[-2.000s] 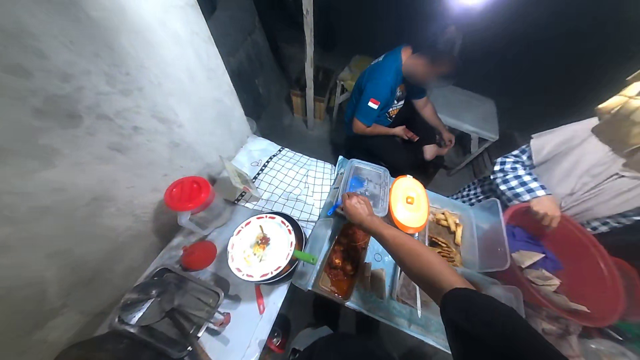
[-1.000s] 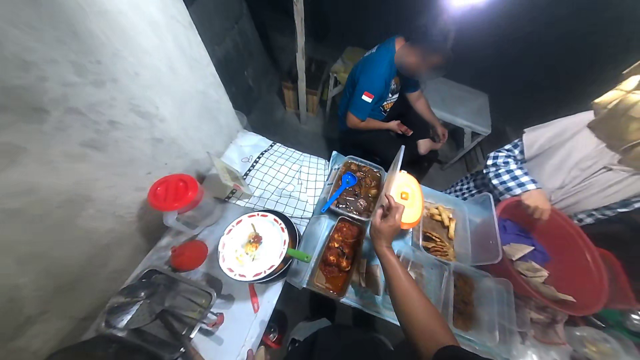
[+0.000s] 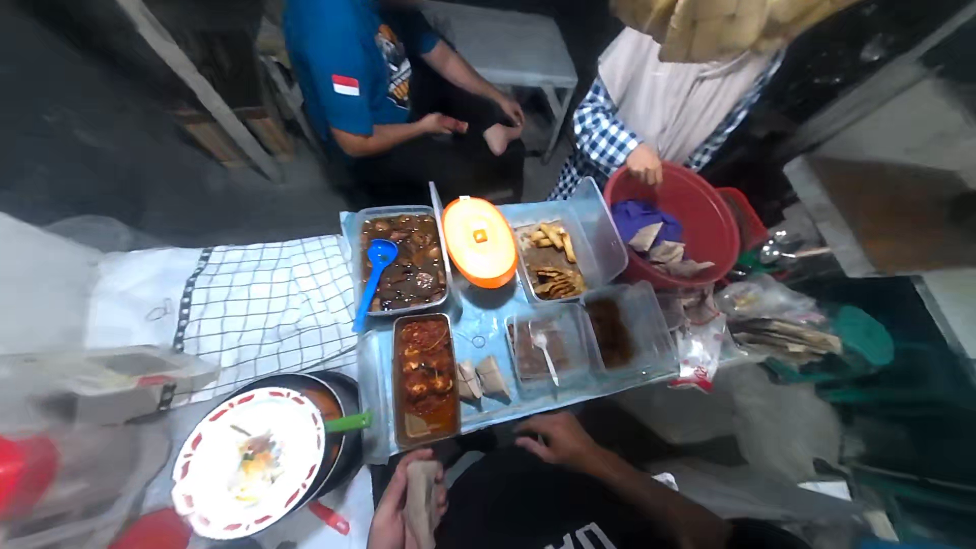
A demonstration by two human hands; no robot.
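My left hand (image 3: 404, 499) is closed around a brown paper-wrapped packet (image 3: 422, 499) near the table's front edge. Nothing shows in my right hand (image 3: 560, 438), its fingers apart, just in front of the table to the right. Between and beyond them lie two small wrapped packets (image 3: 492, 377), beside a container of red-sauced food (image 3: 427, 381). A blue ladle (image 3: 375, 274) rests in the box of dark stew (image 3: 415, 263). Right of that stand an orange-lidded container (image 3: 480, 242) and a box of fried pieces (image 3: 555, 263). A white spoon (image 3: 544, 352) lies in a clear box (image 3: 526, 366).
A patterned plate (image 3: 248, 461) sits over a dark pan (image 3: 343, 450) on the left, with a checked cloth (image 3: 267, 297) behind. Across the table, one person sits in a blue shirt (image 3: 328, 69); another has a hand in a red basin (image 3: 686, 206). Plastic bags (image 3: 762, 297) lie at right.
My right hand has drawn back from the containers to the table's front edge. My left hand now shows, holding a packet. The stew box, covered two seconds ago, stands uncovered. The view has swung right.
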